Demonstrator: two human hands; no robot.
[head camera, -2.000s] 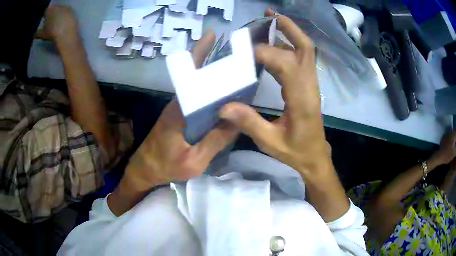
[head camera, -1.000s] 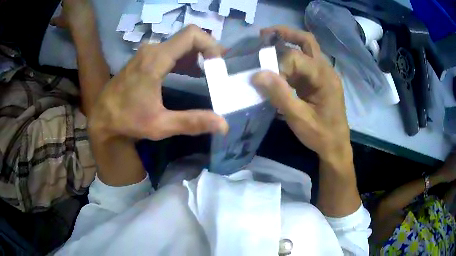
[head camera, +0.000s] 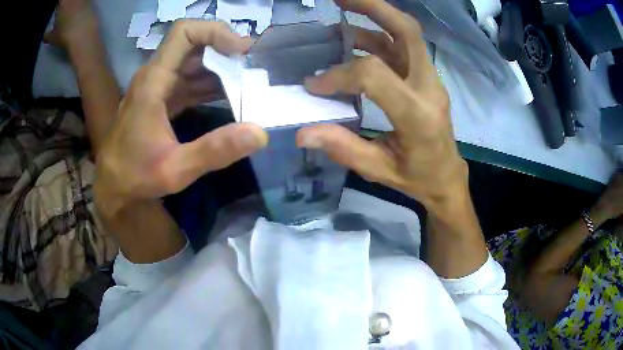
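A blue-grey carton (head camera: 297, 174) with small printed pictures is held in front of my chest, its end facing up and away from me. White flaps (head camera: 290, 106) show at that end, one folded partly across it, with a dark opening behind. My left hand (head camera: 164, 130) grips the carton's left edge, thumb on the near face and fingers behind the flap. My right hand (head camera: 403, 116) holds its right side, thumb on the near face and index finger on the white flap. The carton's lower end is against my white clothing.
White carton blanks (head camera: 246, 12) lie at the table's back left. A clear plastic bag (head camera: 458, 55), dark fans (head camera: 543, 82) and a white fan (head camera: 486, 8) lie at right. The green table edge (head camera: 505, 160) crosses before me. People's arms are at left and right.
The carton has turned to face me more squarely and shifted left since a second ago. My left fingers have come around its left side, and my right index finger has come onto the flap.
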